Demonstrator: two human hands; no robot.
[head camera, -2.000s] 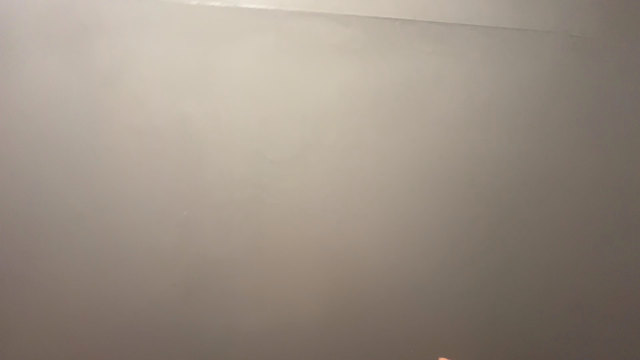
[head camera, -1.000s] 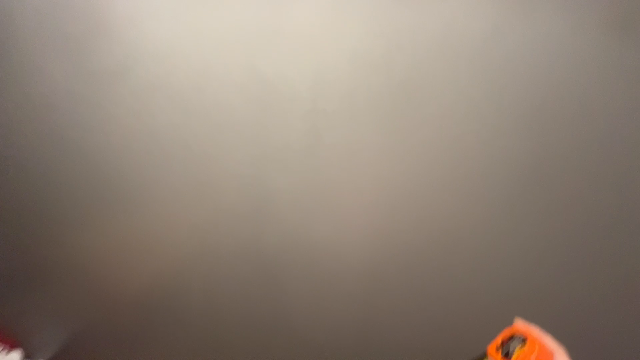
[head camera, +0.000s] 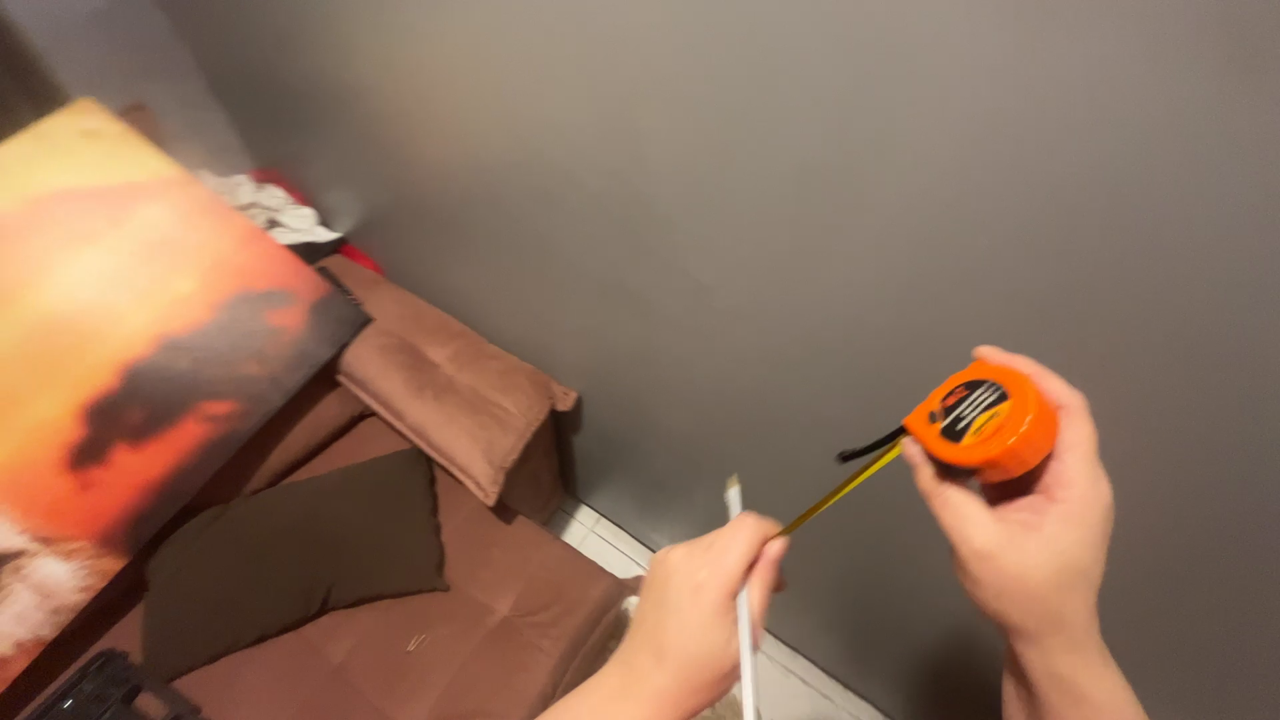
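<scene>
An orange tape measure (head camera: 1005, 425) with a black strap is held in my right hand (head camera: 1040, 520), at the right of the view. Its yellow blade (head camera: 845, 488) is drawn out a short way, down and left to my left hand (head camera: 705, 600), which pinches the blade's end between thumb and fingers. That same hand also holds a slim white pencil-like stick (head camera: 745, 640), its tip pointing up. Both hands are in front of a plain grey wall (head camera: 700, 230).
A brown upholstered sofa (head camera: 520, 600) with a dark cushion (head camera: 300, 550) stands at the lower left. A canvas picture in orange and black (head camera: 190, 300) leans over it. Crumpled cloth (head camera: 270, 208) lies behind. Light floor tiles (head camera: 605, 545) run along the wall; a black object (head camera: 115, 690) is at the bottom left.
The view has swung down from the wall, and the sofa, the picture and both hands have come in. The tape measure, only partly seen at the lower edge a second ago, is now in full view.
</scene>
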